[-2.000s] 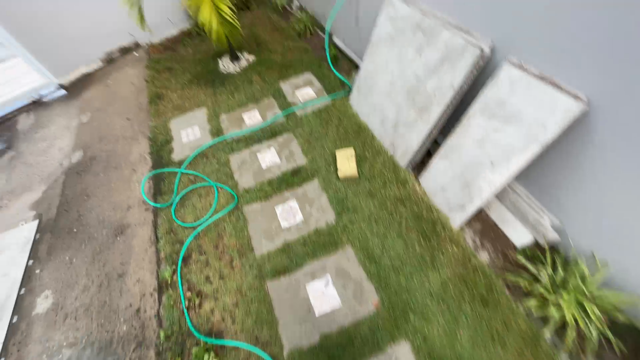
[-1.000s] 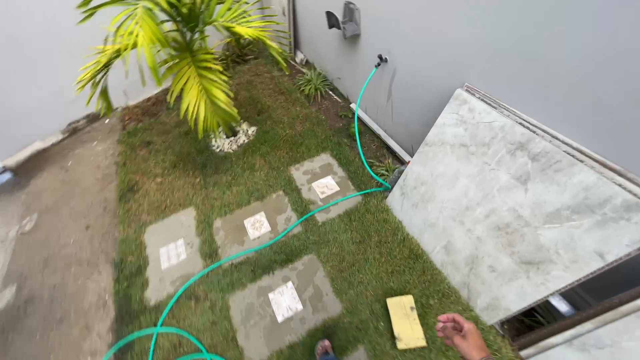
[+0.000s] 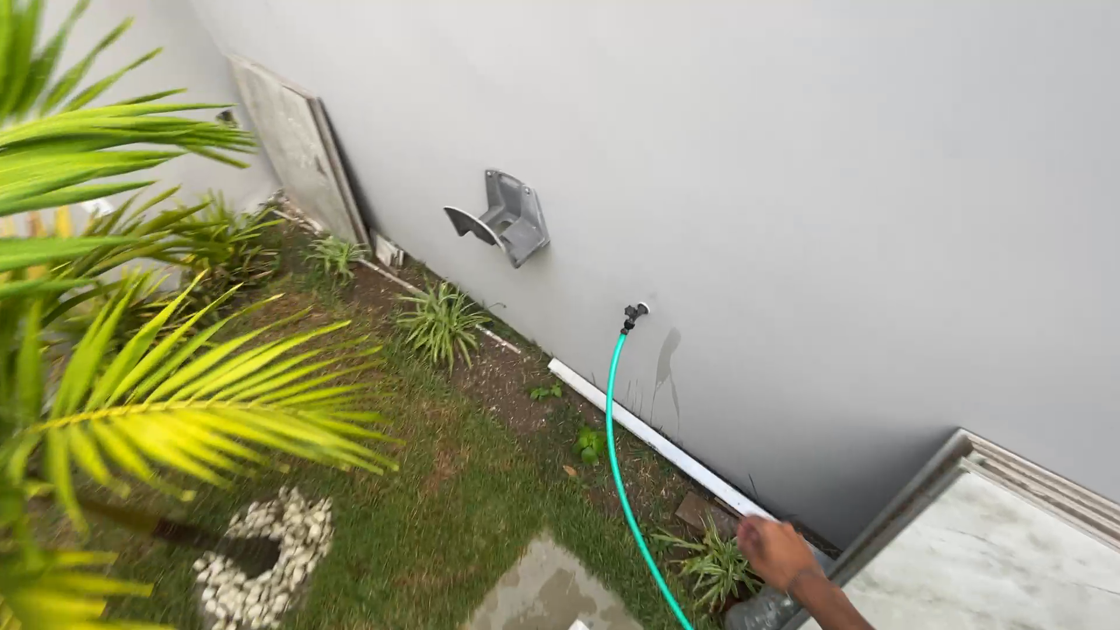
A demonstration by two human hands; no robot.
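Observation:
My right hand (image 3: 777, 553) reaches in from the lower right, slightly blurred, its fingers curled; nothing can be made out in it. It appears in front of the end of a white strip (image 3: 652, 437) along the wall's foot, left of a leaning marble-look slab (image 3: 997, 560). A green garden hose (image 3: 617, 455) runs down from a black wall tap (image 3: 633, 315), left of the hand. Higher on the wall is a grey plastic hose holder (image 3: 503, 219) with no hose on it. My left hand is out of the picture.
Palm fronds (image 3: 192, 411) fill the left side, above a ring of white pebbles (image 3: 302, 534). A wet paving slab (image 3: 547, 591) lies in the grass at the bottom. Spiky plants (image 3: 442, 324) grow along the grey wall, with more slabs (image 3: 293, 144) leaning farther back.
The view has moved forward toward the tap and wall. My right hand, absent in the oldest frame, appeared beside a yellow block one second ago; now it is near the leaning slab.

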